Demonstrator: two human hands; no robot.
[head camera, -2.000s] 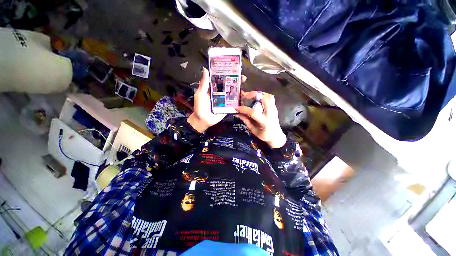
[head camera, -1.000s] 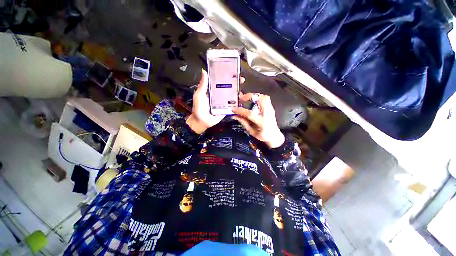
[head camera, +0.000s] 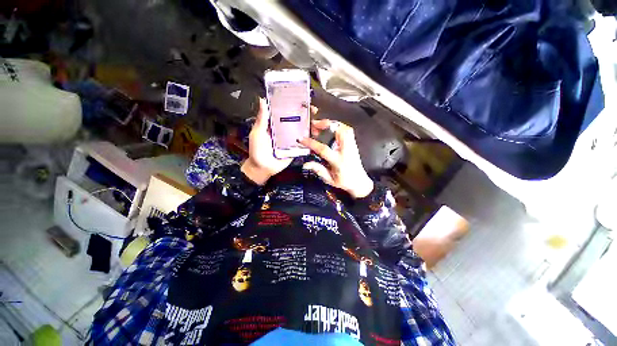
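Note:
A white-edged smartphone (head camera: 289, 111) is upright in front of my chest, its screen lit pale pink with a small dark box in the middle. My left hand (head camera: 261, 145) is closed around the phone's left edge, with fingertips showing at its right edge. My right hand (head camera: 341, 159) is at the phone's lower right, a fingertip at the bottom of the screen and a ring-like thing on one finger. The dark navy garment (head camera: 467, 74) with shiny folds lies on the white-covered table (head camera: 490, 167) at the upper right, touched by neither hand.
Scraps and small white-framed squares (head camera: 176, 98) lie on the floor at the upper left. A cream rounded form (head camera: 37, 101) stands at the left edge. An open white box (head camera: 101, 182) with a blue cable is at the lower left. A brown-and-white flat piece (head camera: 440, 236) is at the right.
The phone screen has gone from a page with colourful pictures to a pale pink one with a dark box. The view has shifted slightly; my right fingers have spread a little.

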